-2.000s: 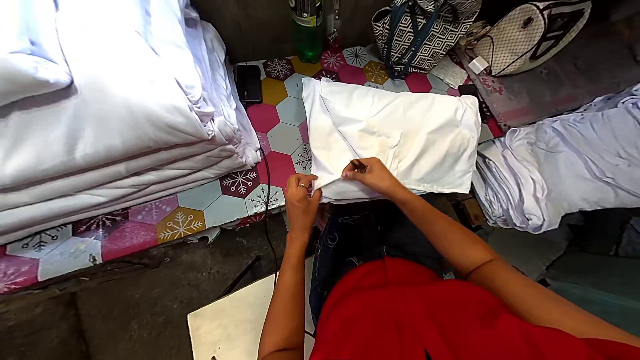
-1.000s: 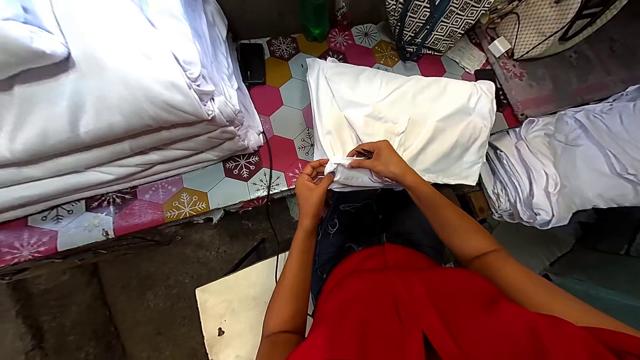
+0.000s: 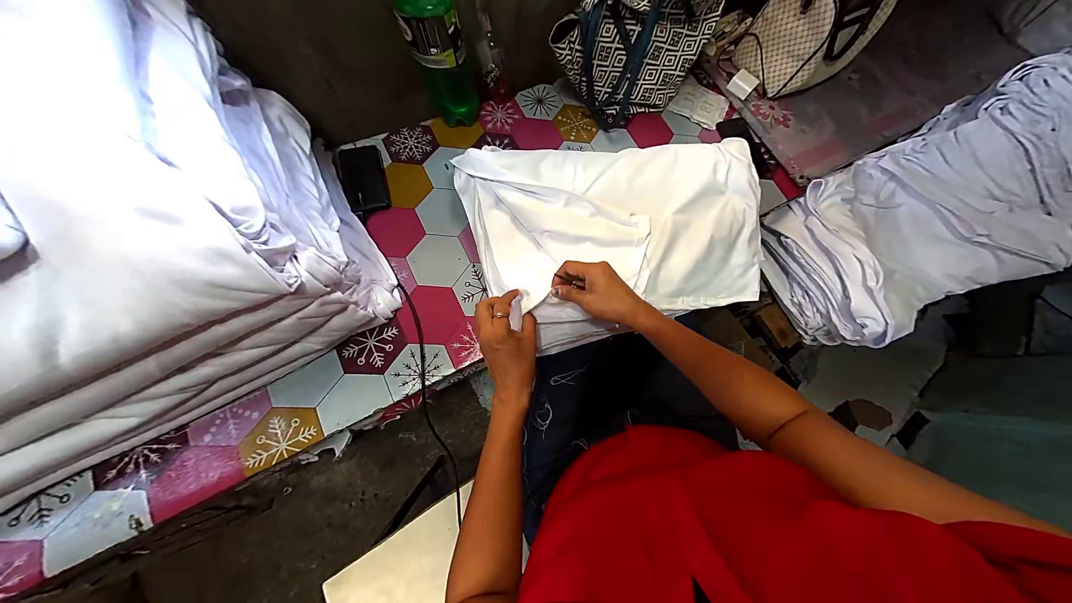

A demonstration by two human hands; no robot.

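White folded fabric lies over the table edge in front of me, several layers deep, with a loose upper layer. My left hand, with a ring on one finger, pinches the near left edge of that layer. Just to its right, my right hand pinches the same edge and holds a small dark tool, partly hidden by the fingers; I cannot tell its kind.
A tall stack of white cloth stands on the left. Near it are a black phone and a dark cable. Behind are a green bottle and a patterned bag. More white cloth lies on the right.
The edge that was bunched between both hands a second ago is now spread more open, and my right hand has drawn slightly away from my left.
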